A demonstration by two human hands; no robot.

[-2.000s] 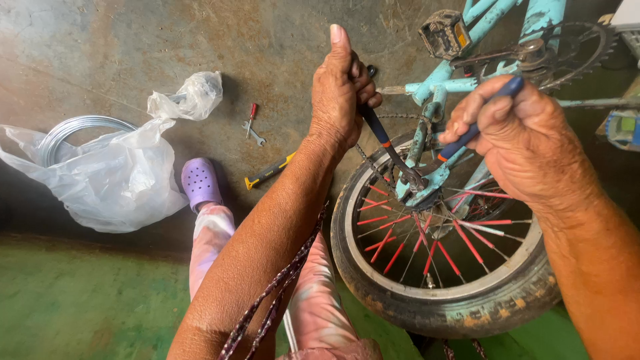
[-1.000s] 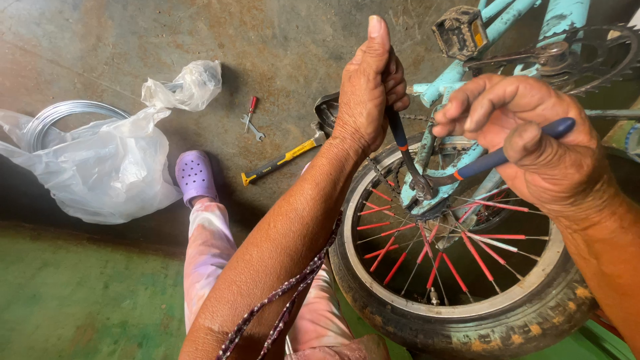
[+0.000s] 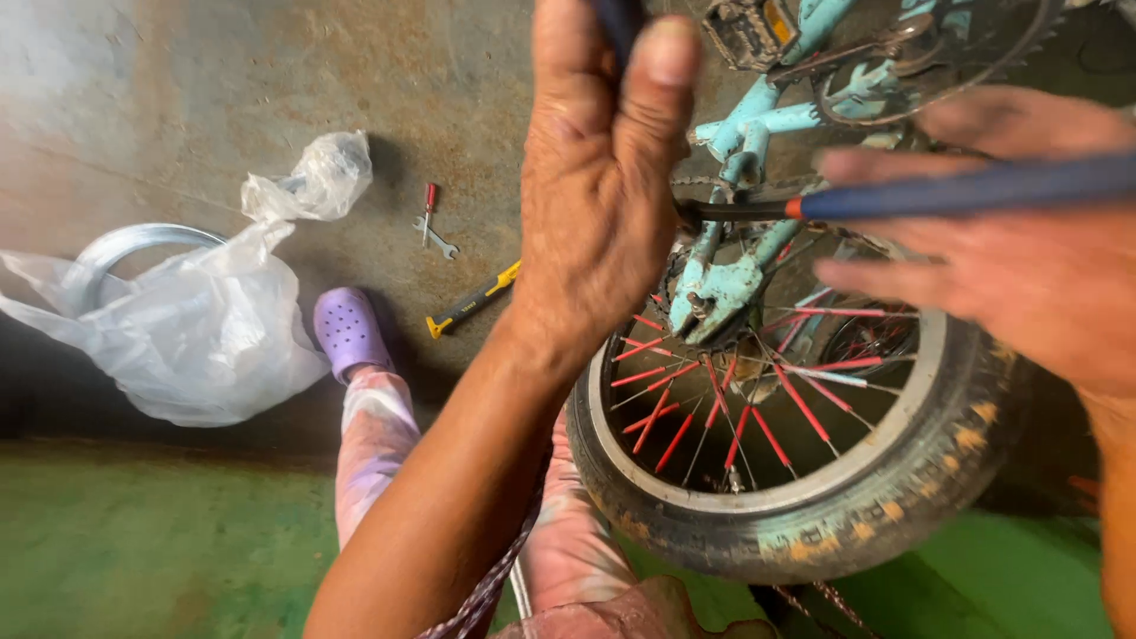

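My left hand (image 3: 603,169) is closed on one dark-blue handle of a pair of long-handled pliers or cutters (image 3: 887,200). The tool's other handle, blue with a red band, lies across my right hand (image 3: 994,222), whose blurred fingers are spread. The tool's head is mostly hidden behind my left hand, over the frame of a light-blue bicycle (image 3: 763,120). Below it are the bicycle's dropout with an axle nut (image 3: 698,306), the chain (image 3: 697,181) and the rear wheel (image 3: 772,515) with red spoke covers.
A pedal (image 3: 750,34) and chainring (image 3: 1003,71) are at the top right. On the floor lie a yellow-and-black tool handle (image 3: 470,299), an open-end wrench (image 3: 439,240), a small red-handled screwdriver (image 3: 430,200), and a coil of metal wire (image 3: 133,244) in a plastic bag (image 3: 209,346).
The tool has lifted off the dropout, and its handles have spread wide apart. My left hand has moved up in the view. The fingers of my right hand have opened from around its handle.
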